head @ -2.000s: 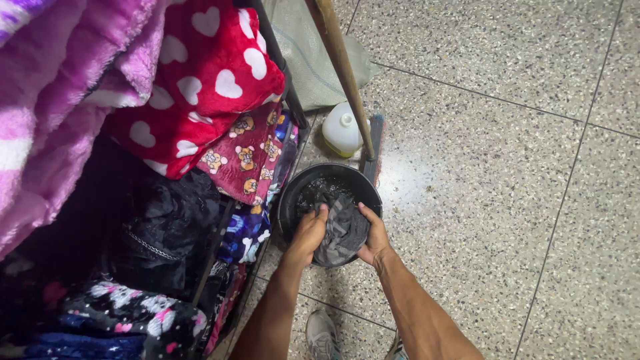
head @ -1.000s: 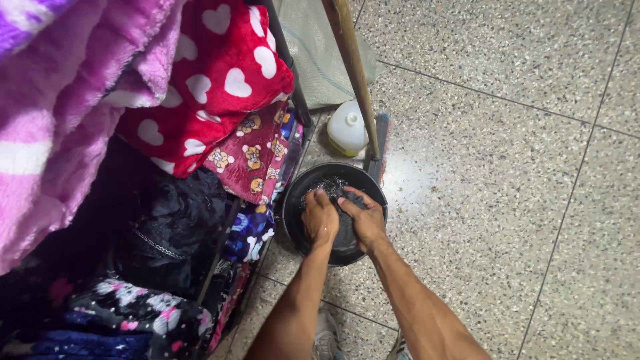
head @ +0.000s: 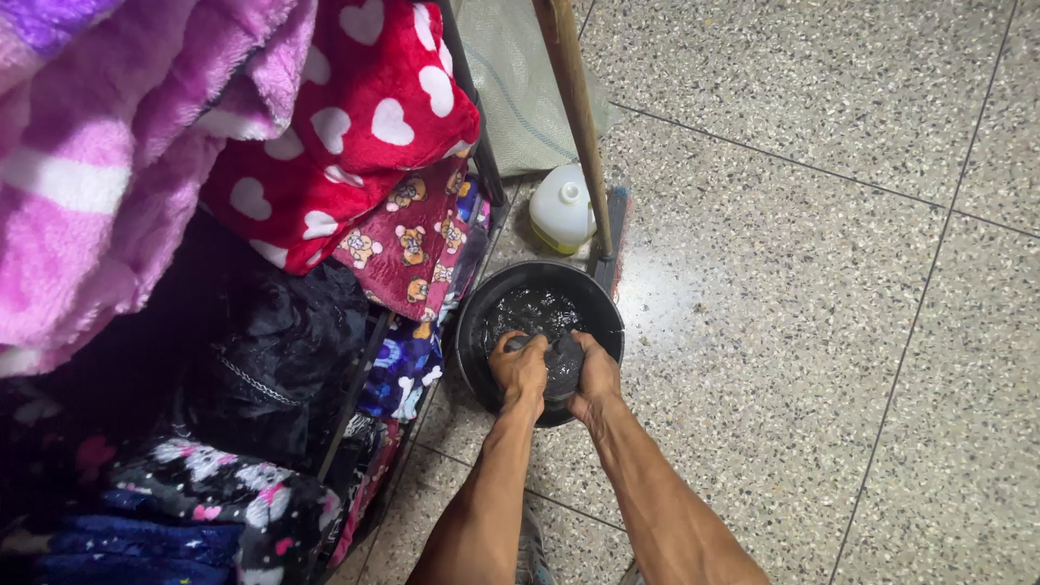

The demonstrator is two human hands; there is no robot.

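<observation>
A round black bucket (head: 469, 325) with water in it stands on the speckled floor. Inside it, a wet dark grey cloth (head: 562, 367) is bunched between my two hands. My left hand (head: 522, 367) grips the cloth on its left side, fingers curled over it. On the other side my right hand (head: 597, 370) holds it, thumb on top and the other fingers partly hidden. Bubbles and ripples show on the water (head: 536, 310) beyond the hands.
A translucent plastic jug (head: 562, 207) with yellow liquid stands behind the bucket, beside a broom head (head: 611, 244) with a wooden handle (head: 581, 114). A woven sack (head: 520, 97) lies behind. Folded fleece blankets (head: 357, 122) fill a metal rack at left. My shoe (head: 532, 544) is below.
The cloth was spread wider between my hands two seconds ago and is now bunched smaller. My hands came close together one second ago and now sit on either side of it.
</observation>
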